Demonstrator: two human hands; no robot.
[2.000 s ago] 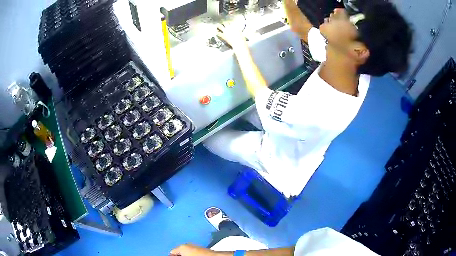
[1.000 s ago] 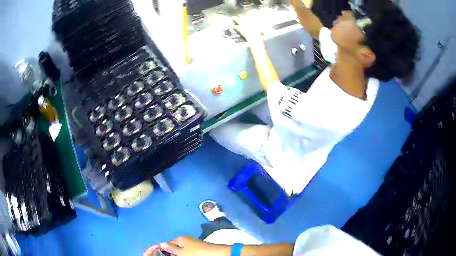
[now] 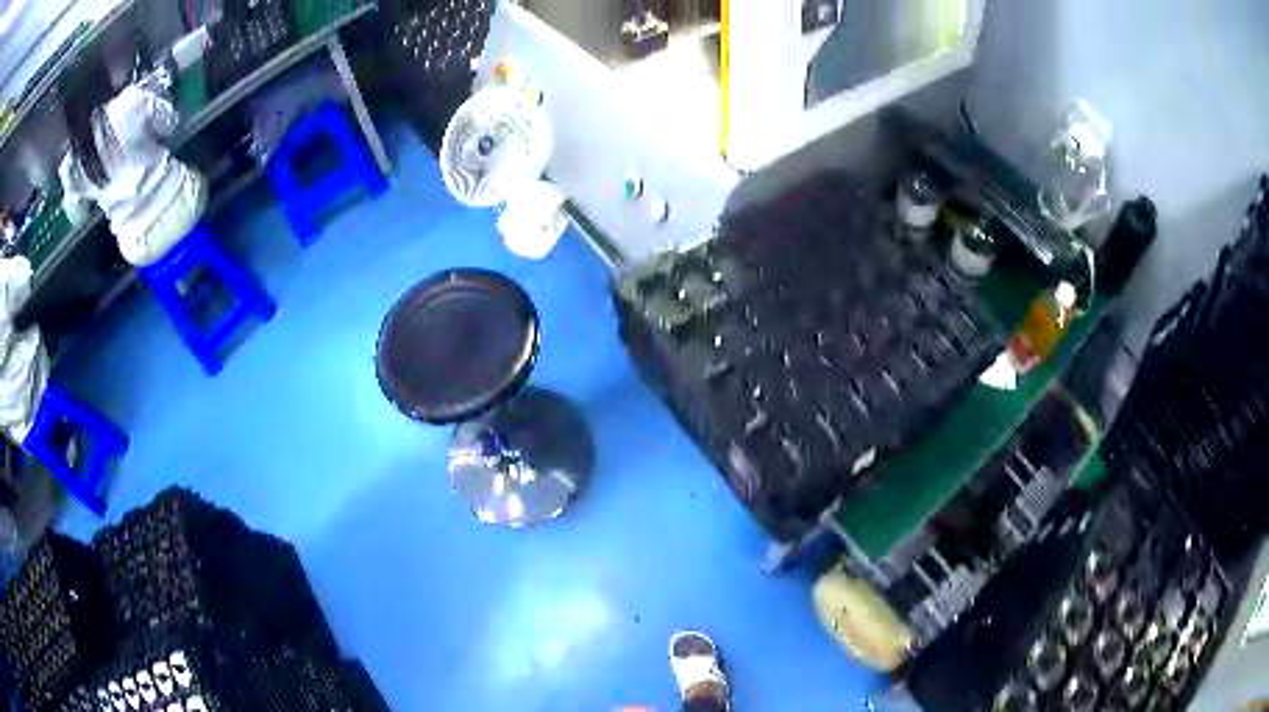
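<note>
No hand shows clearly. A small sliver of skin is cut off at the bottom edge, perhaps my right hand; its fingers and anything held are hidden. My left hand is not in view. A stack of black parts trays [image 3: 821, 348] lies right of centre, its top blurred, with a few modules [image 3: 682, 285] at its near left corner. More trays with round lens modules [image 3: 1099, 626] are at the lower right. A round black stool [image 3: 459, 344] on a shiny metal base stands left of centre.
A machine with a grey front panel [image 3: 605, 132] and a white fan [image 3: 494, 146] is at the top. A green bench [image 3: 905, 501] holds an orange bottle [image 3: 1044, 327]. Seated people, blue stools [image 3: 209, 292] and dark tray stacks [image 3: 195, 584] are at left. A shoe [image 3: 696, 661] is below.
The view has swung to another machine and stool. The person seated at the first machine is out of view. The hand with the blue wristband has almost wholly left the picture.
</note>
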